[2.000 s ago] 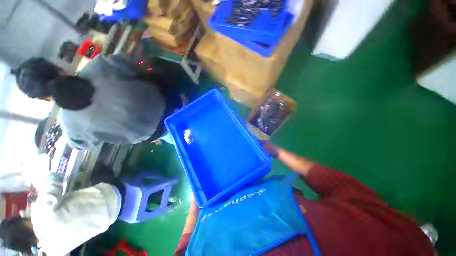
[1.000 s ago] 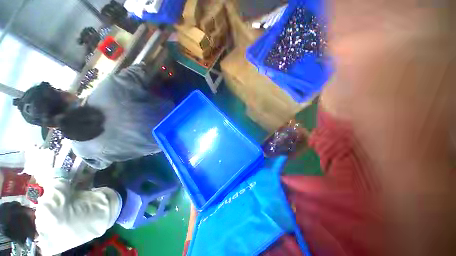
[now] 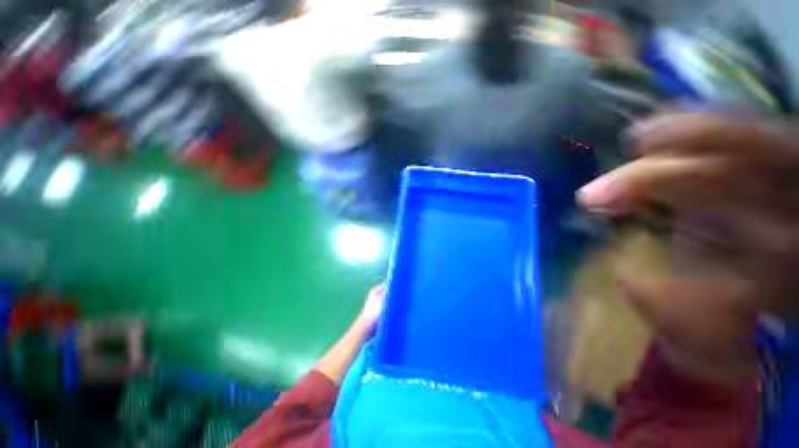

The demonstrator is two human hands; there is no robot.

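Observation:
A blue tray (image 3: 464, 280) with nothing visible in it is upright before my chest, its near end against my blue apron (image 3: 429, 416). My left hand (image 3: 372, 311) grips the tray's left side; its fingers are mostly hidden by the tray. My right hand (image 3: 701, 201) is raised close to the camera at the right, large and blurred. Its fingers and thumb are apart, nothing shows in it, and it does not touch the tray.
A person in grey (image 3: 508, 114) sits beyond the tray, and a person in white (image 3: 298, 79) is to the left. Red stools (image 3: 232, 162) and a pale blue stool (image 3: 346, 179) stand on the green floor (image 3: 219, 254). Brown cardboard (image 3: 613, 306) is at the right.
The view has swung, so the seated people now show at the top. The tray is more upright in the picture. My right hand has come into clear view, fingers spread.

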